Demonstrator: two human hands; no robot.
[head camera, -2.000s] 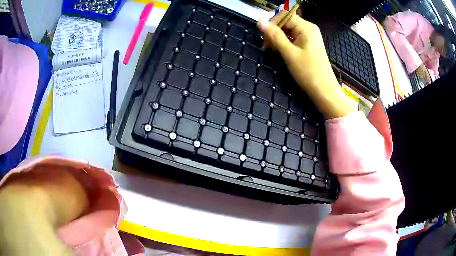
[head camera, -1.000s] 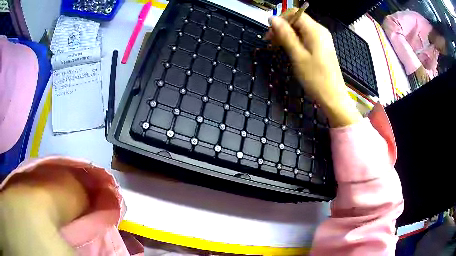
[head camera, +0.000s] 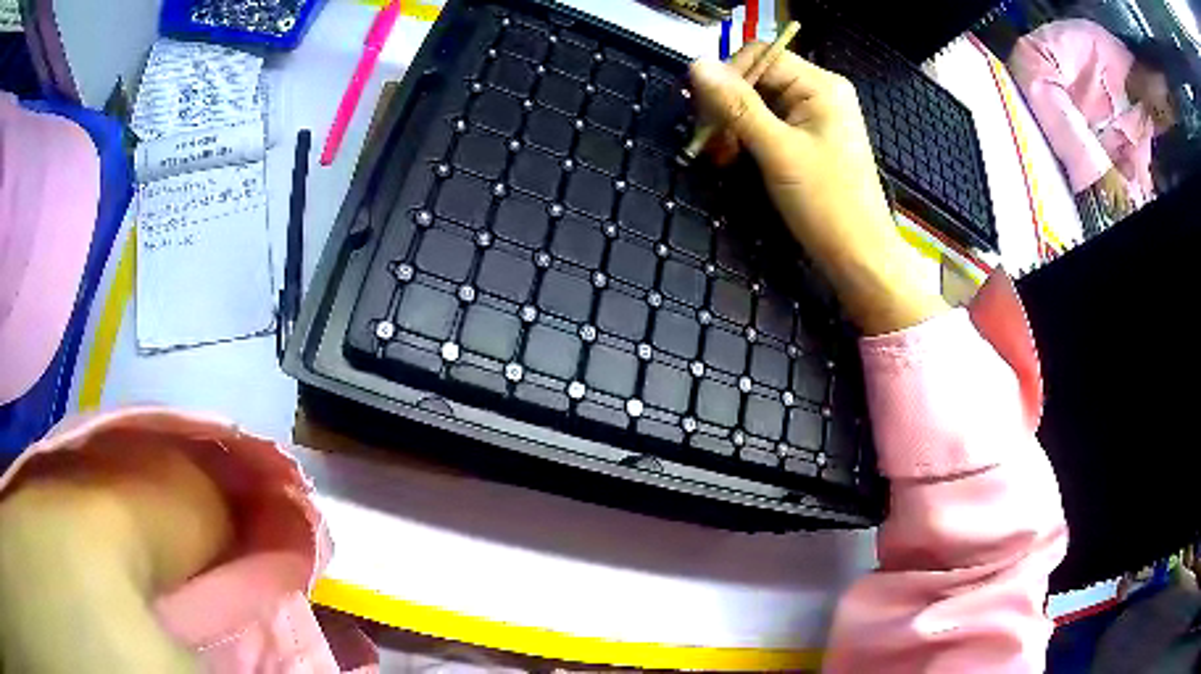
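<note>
A black blister tray (head camera: 553, 237) lies at a slant on stacked trays, with small silvery metal parts (head camera: 451, 352) at its grid crossings. My right hand (head camera: 790, 138) is over the tray's far right part and holds a thin yellow-gold stick (head camera: 774, 53) like a pen. The stick's lower tip points down at the tray surface; whether it touches a part is unclear. My left hand or wrist (head camera: 79, 579) is blurred at the lower left, in a pink sleeve opening, cut off by the picture's edge. Its fingers are not visible.
Left of the tray are a black pen (head camera: 295, 237), pink marker (head camera: 358, 86), printed paper (head camera: 204, 257), blue parts bin (head camera: 244, 20) and pink cap (head camera: 46, 250). A side tray (head camera: 929, 145) lies beyond my right hand. A person in pink (head camera: 1073, 92) is at the upper right.
My right hand moved slightly away, then back left. The stick now shows more fully and its lower tip is visible below my fingers. The tray shifted very slightly in view.
</note>
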